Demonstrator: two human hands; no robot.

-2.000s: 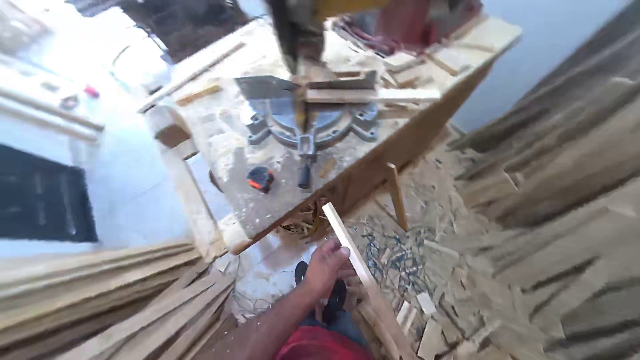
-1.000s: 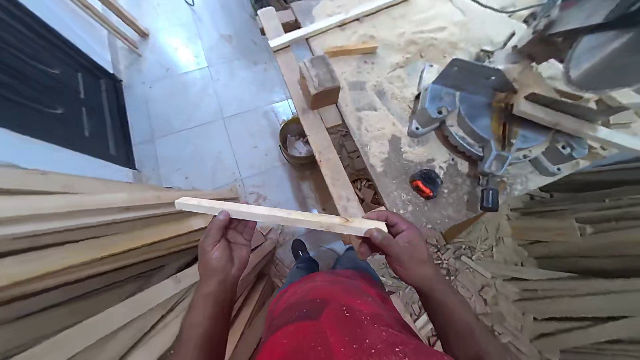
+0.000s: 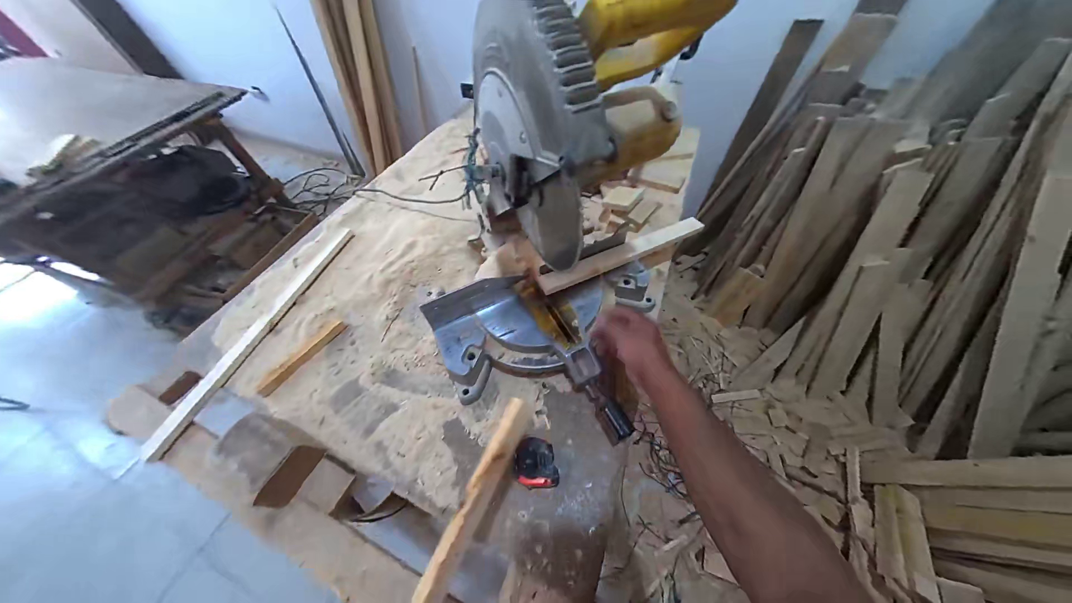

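My right hand [image 3: 628, 339], blurred, reaches in from the lower right and is beside the miter saw's base [image 3: 536, 331]; no piece shows clearly in its fingers. The saw's head and blade guard [image 3: 536, 126] stand raised over the base. A wood strip [image 3: 624, 255] lies along the fence, its near end by the blade slot. Another strip [image 3: 473, 511] rises from the bottom edge, its lower end out of view. My left hand is not in view. A black and red tape measure [image 3: 536, 462] lies between that strip and the saw's handle [image 3: 615, 421].
Sawdust covers much of the bench [image 3: 377, 285]. On it lie a long strip [image 3: 251, 339], a short stick [image 3: 301, 358] and small offcuts [image 3: 628, 205]. Rough boards [image 3: 879, 251] lean at the right, above scraps on the floor. Another table [image 3: 109, 126] stands at the left.
The view has swung towards the saw. One second ago both hands held a strip in front of the body; my right hand has come off it and is by the saw's base, and my left has left the view.
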